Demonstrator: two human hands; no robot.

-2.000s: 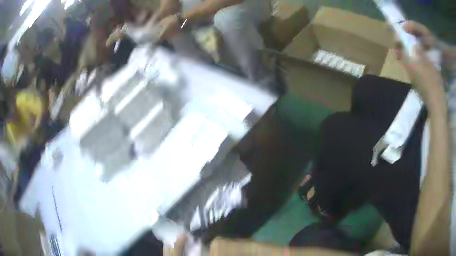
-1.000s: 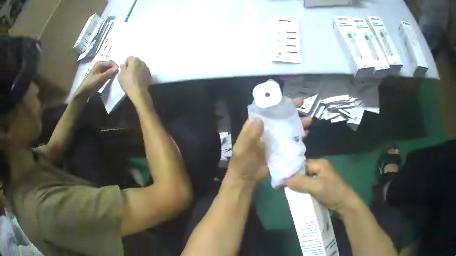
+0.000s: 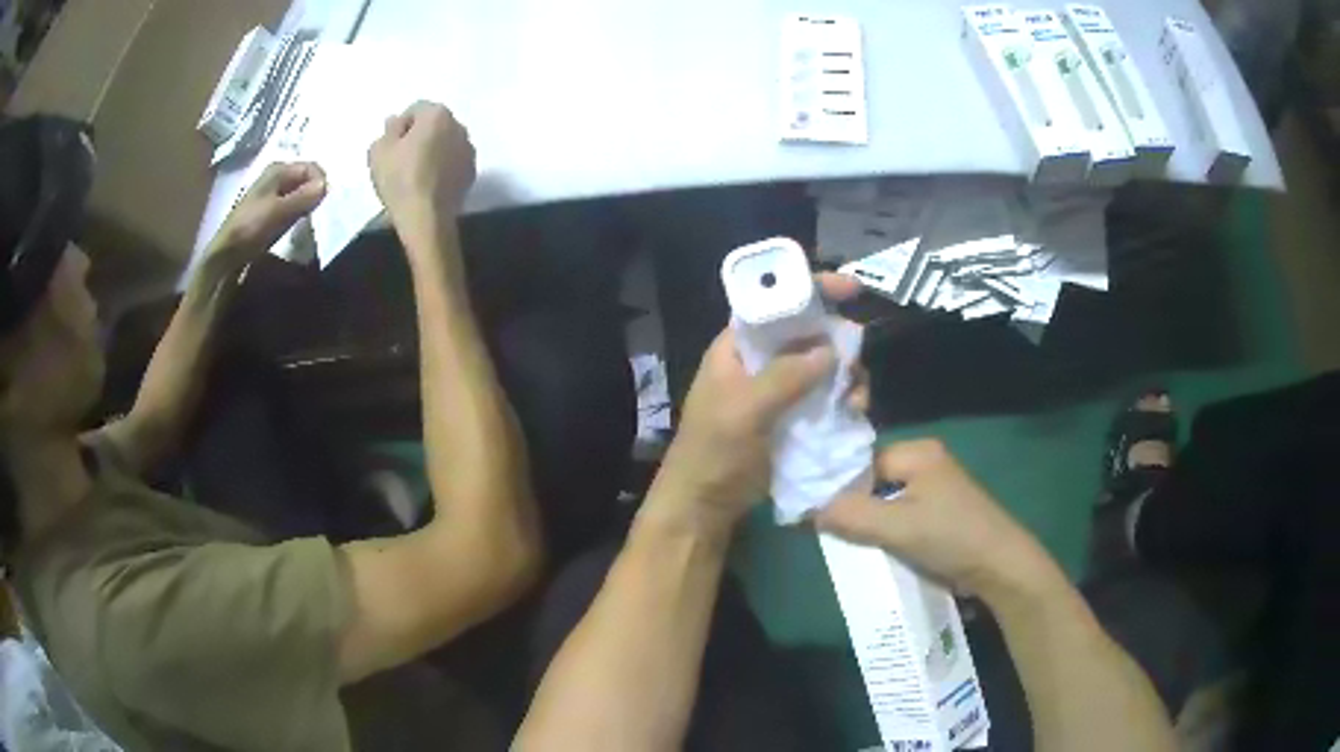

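Note:
A white handheld device [image 3: 769, 282] with a small dark hole in its rounded head stands out of a crumpled white protective bag [image 3: 823, 458]. My left hand [image 3: 735, 419] is closed around the device and the upper bag, thumb on the front. My right hand [image 3: 926, 514] pinches the bag's lower end and the top of a white retail box [image 3: 904, 646]. The box hangs down from that hand, tilted, with blue lettering and a green picture. The box's upper opening is hidden by my right fingers and the bag.
Closed white boxes [image 3: 1051, 96] stand in a row at the white table's [image 3: 617, 96] right edge. A printed card [image 3: 825, 81] lies left of them. Loose leaflets [image 3: 985, 276] are piled below the edge. A person [image 3: 191, 588] at left works with both hands over papers [image 3: 346, 154].
The bag is bunched lower, showing more of the device's head. My left thumb has moved onto the front. The box shows more of its printed side. The person's hands at left have moved apart.

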